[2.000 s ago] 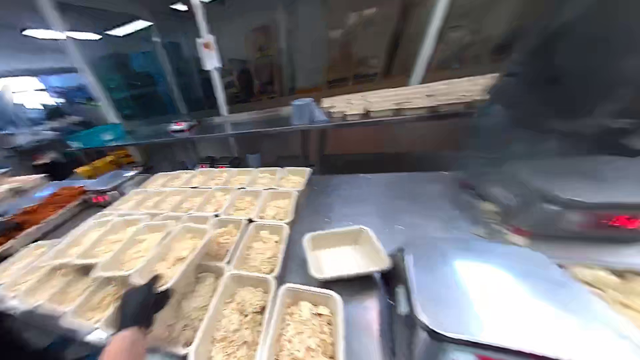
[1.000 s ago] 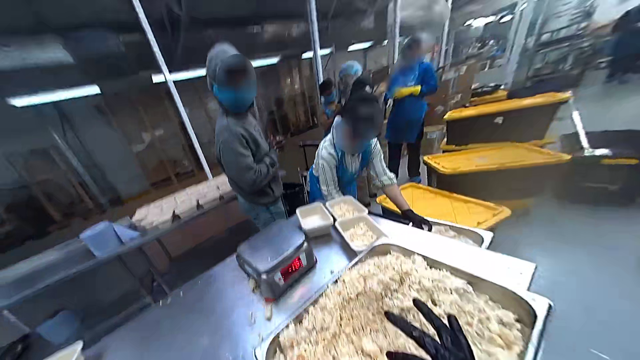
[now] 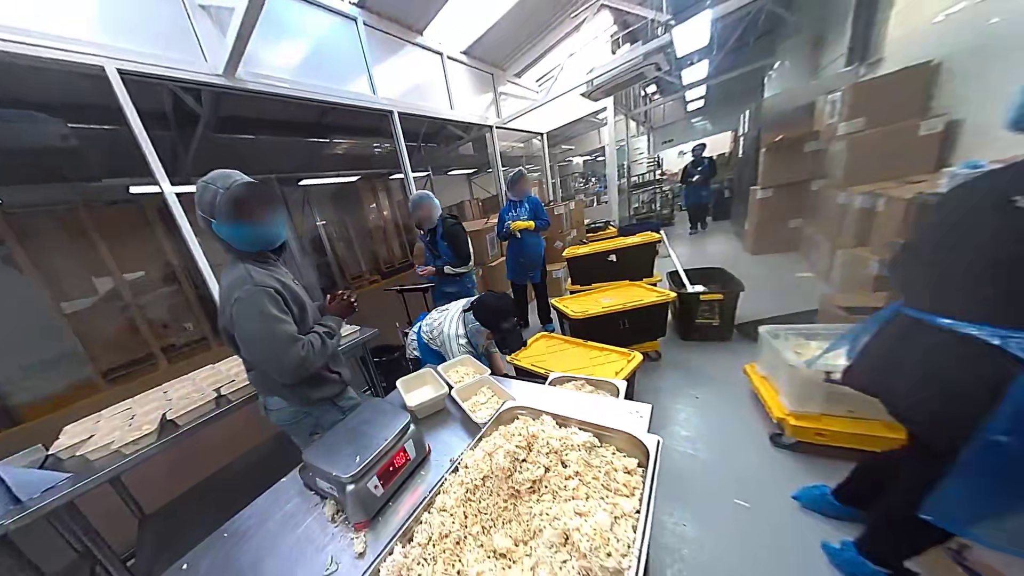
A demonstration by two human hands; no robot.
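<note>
Neither of my hands shows in the head view now. A deep steel pan [image 3: 528,496] heaped with pale shredded food stands at the near end of the steel table [image 3: 248,524]. Left of it is a grey digital scale [image 3: 362,456] with a lit red display and nothing on its platform; food scraps lie by its base. Behind the scale stands an empty cream tray [image 3: 422,390]. Two similar trays, one at the back [image 3: 463,370] and one nearer the pan [image 3: 482,398], hold pale food. A smaller steel pan [image 3: 586,386] with food lies beyond the big one.
A person in a grey hoodie [image 3: 276,336] stands behind the scale; another bends by the yellow-lidded bins [image 3: 576,356]. More people stand farther back. At right, a person in a blue apron [image 3: 952,344] is beside a clear tub [image 3: 824,368] on a yellow dolly. Stacked trays [image 3: 152,408] line a side shelf.
The view has swung right and lifted. The black-gloved hand over the large pan one second ago is out of view. The person in the striped top has bent lower.
</note>
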